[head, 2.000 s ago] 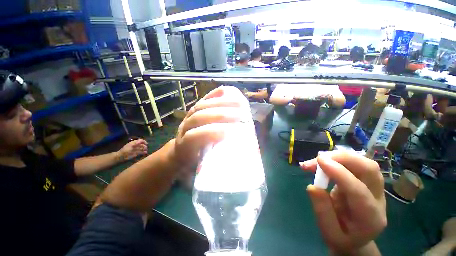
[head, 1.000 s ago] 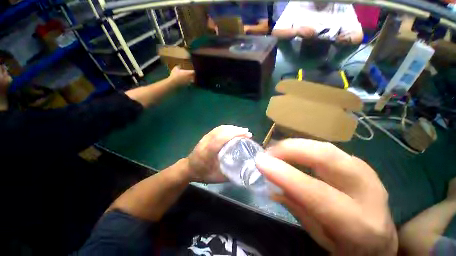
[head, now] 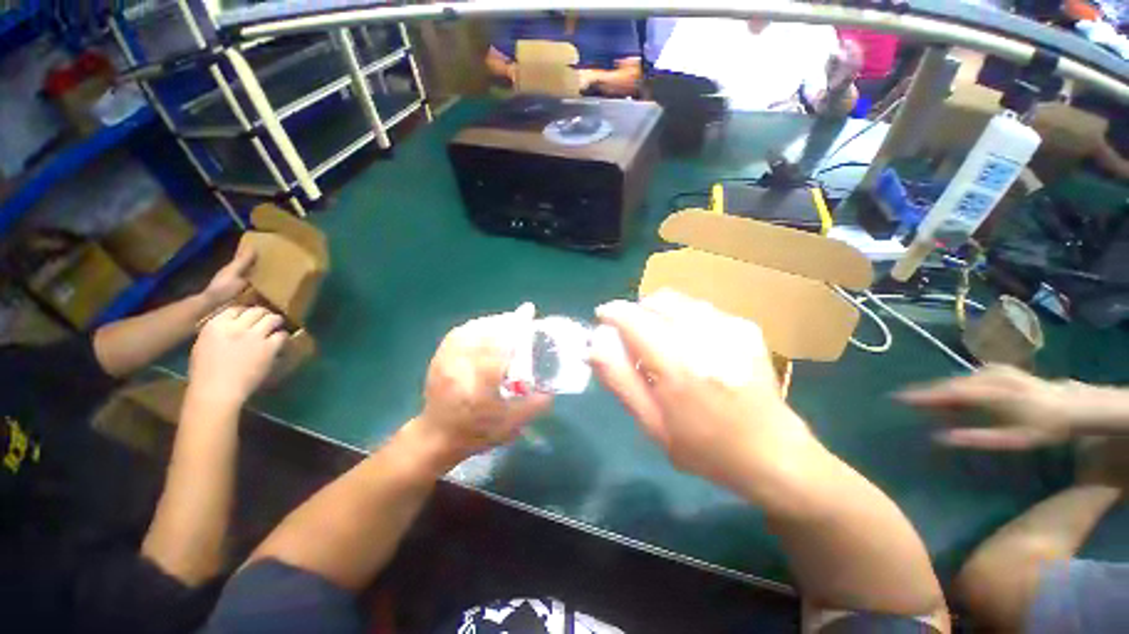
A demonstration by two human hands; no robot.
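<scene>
A clear plastic bottle (head: 552, 357) is seen nearly end-on in front of me, overexposed and partly hidden by my fingers. My left hand (head: 480, 382) is closed around its body. My right hand (head: 693, 378) is at its right side with the fingertips together by the bottle's end. The white cap cannot be made out; it may be hidden by the fingers. An open brown carton (head: 749, 291) stands behind my right hand, its lid raised.
A black unit with a brown top (head: 555, 167) stands mid-bench. At left, a person's hands hold another carton (head: 287, 266). At right, another person's hand (head: 1009, 406) reaches over the green bench. A yellow-edged black unit (head: 770, 206), power strip (head: 981, 180) and white cord lie behind the carton.
My right hand has drawn back from the camera and stays at the bottle. The left neighbour's hands have moved a carton nearer their side. A hand has come in from the right.
</scene>
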